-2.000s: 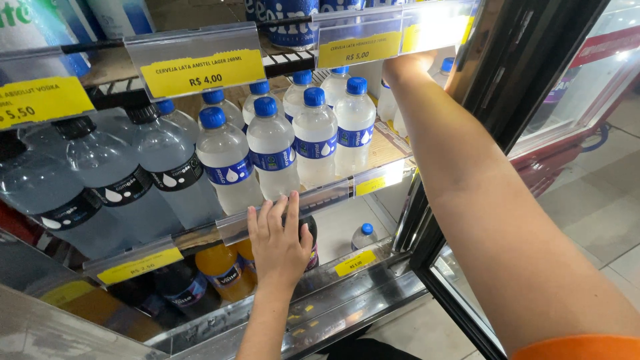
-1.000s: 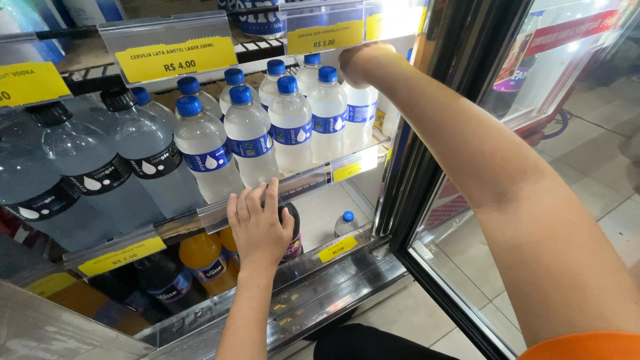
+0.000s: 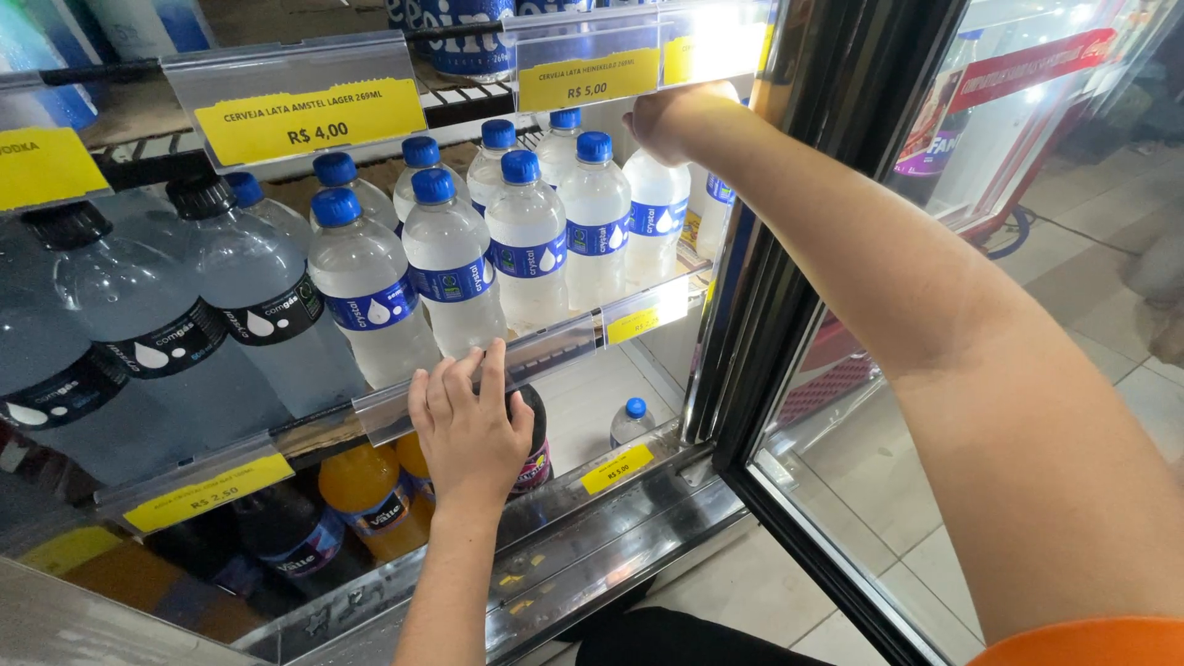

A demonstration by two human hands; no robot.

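My left hand (image 3: 472,425) rests with spread fingers on the clear plastic front strip (image 3: 555,350) of the middle cooler shelf, just below a blue-capped water bottle (image 3: 451,264). My right hand (image 3: 680,116) is at the right end of that shelf, over a water bottle (image 3: 655,217) whose cap is hidden; whether its fingers grip the bottle cannot be told. Several blue-capped bottles stand in rows between the hands. Black-capped bottles of sparkling water (image 3: 264,287) stand to the left.
The glass cooler door (image 3: 832,518) stands open at the right, its black frame near my right arm. Beer cans (image 3: 462,42) are on the shelf above. Orange juice bottles (image 3: 370,495) and a small water bottle (image 3: 633,423) stand below. Yellow price tags (image 3: 314,120) hang along the shelf edges.
At the right end of the shelf, a water bottle now shows below my right hand, which has moved left relative to the price tags. My left hand stays at the shelf front.
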